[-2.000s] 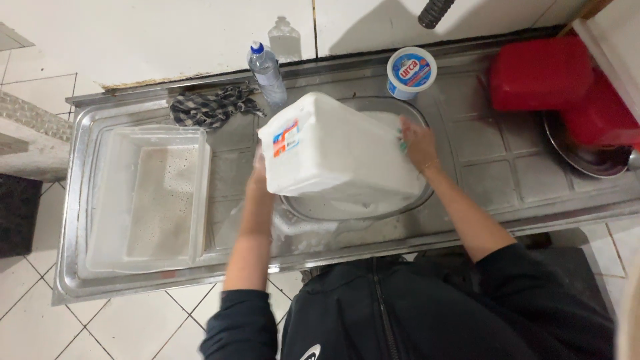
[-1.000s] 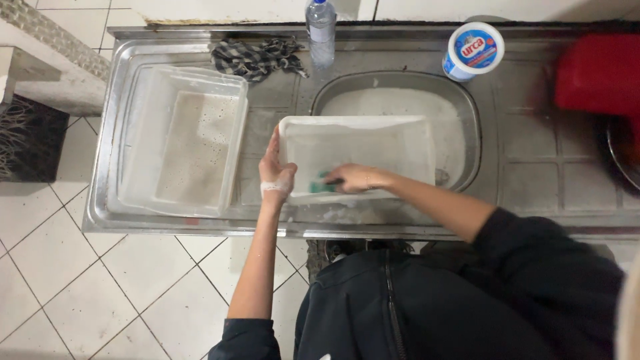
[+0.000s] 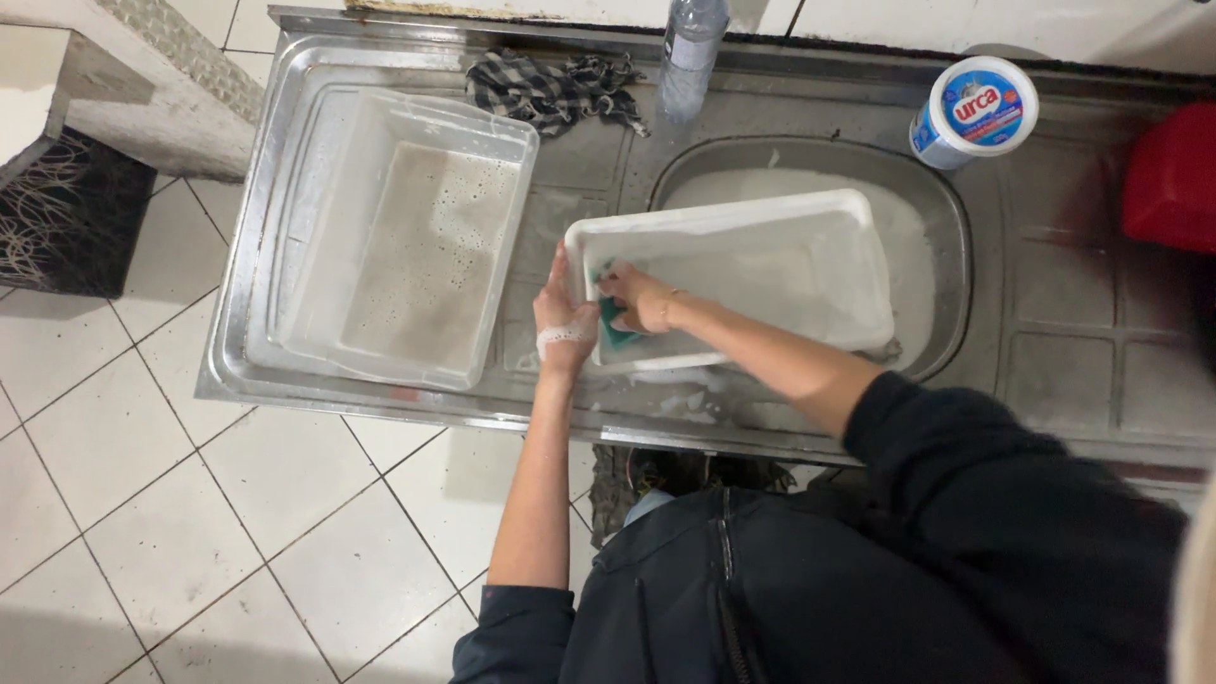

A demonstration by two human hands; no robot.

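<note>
A white plastic bin (image 3: 760,275) lies over the oval sink basin (image 3: 955,275), its open top facing me. My left hand (image 3: 566,323), with suds at the wrist, grips the bin's left end. Inside the bin, my right hand (image 3: 641,297) presses a green scouring pad (image 3: 619,321) against the left end wall. Whitish, soapy water (image 3: 907,228) stands in the basin behind the bin. Left of my hands, a clear plastic bin (image 3: 323,228) holds cloudy water with bubbles.
Along the back of the steel counter (image 3: 579,176) are a black-and-white checked cloth (image 3: 556,90), a clear plastic bottle (image 3: 690,57) and an Urca tub (image 3: 978,112). A red container (image 3: 1173,180) is at the right edge. Below the counter's front edge is tiled floor (image 3: 313,532).
Two seconds ago both hands held the bin with its outside towards me; its opening now faces me. Since one second ago, my right hand with the pad has moved to the bin's left end.
</note>
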